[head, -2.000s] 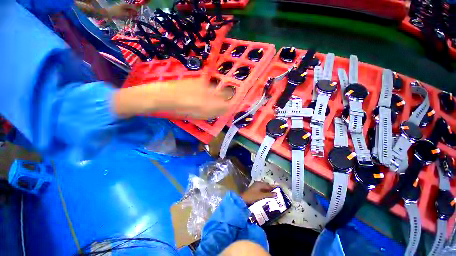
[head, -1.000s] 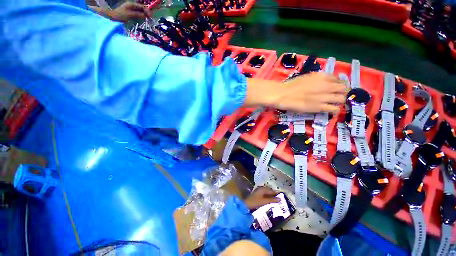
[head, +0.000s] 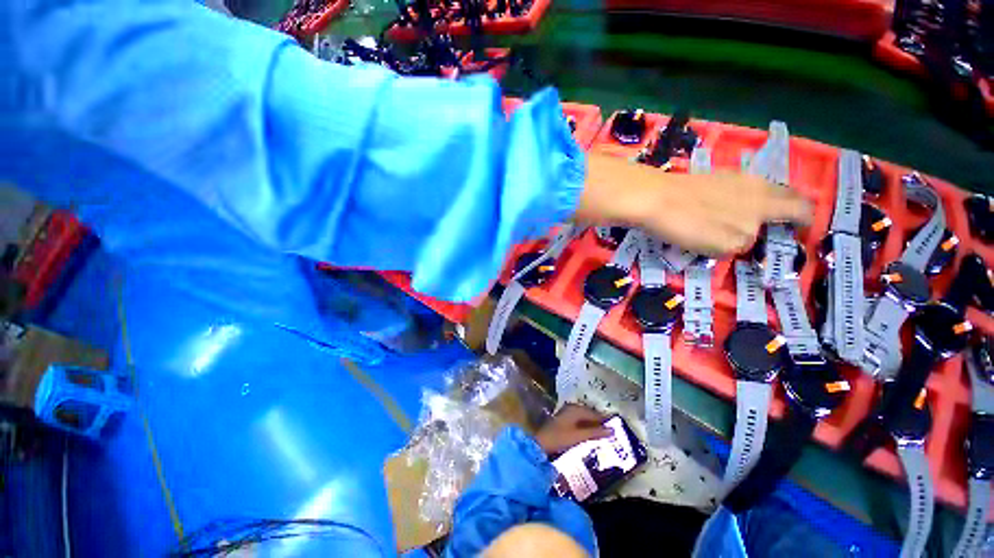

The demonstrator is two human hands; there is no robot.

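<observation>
My left hand (head: pixel 569 427), low in the centre, holds a smartphone (head: pixel 602 458) with a lit white screen above the lap. Its blue sleeve runs down to the bottom edge. My right hand is not in view. A skin-coloured patch at the bottom edge is too cut off to name. Beyond the phone, a red compartment tray (head: pixel 719 381) holds round black watch heads (head: pixel 754 351) with orange tabs, many with grey straps (head: pixel 656 390) hanging over its near edge. Another person's hand (head: pixel 698 207) reaches across the tray from the left and partly hides watches and straps.
The other person's large blue sleeve (head: pixel 327 164) crosses the upper left and covers part of the trays. Crumpled clear film (head: pixel 463 425) lies over a cardboard box (head: pixel 409 496) left of the phone. Black straps (head: pixel 458 16) lie at the top. A blue object (head: pixel 82 398) is at far left.
The other person's arm has swung right from the left-hand tray across the grey-strapped watches, and its hand is now slightly further right than one second ago. My left hand and the phone have barely moved.
</observation>
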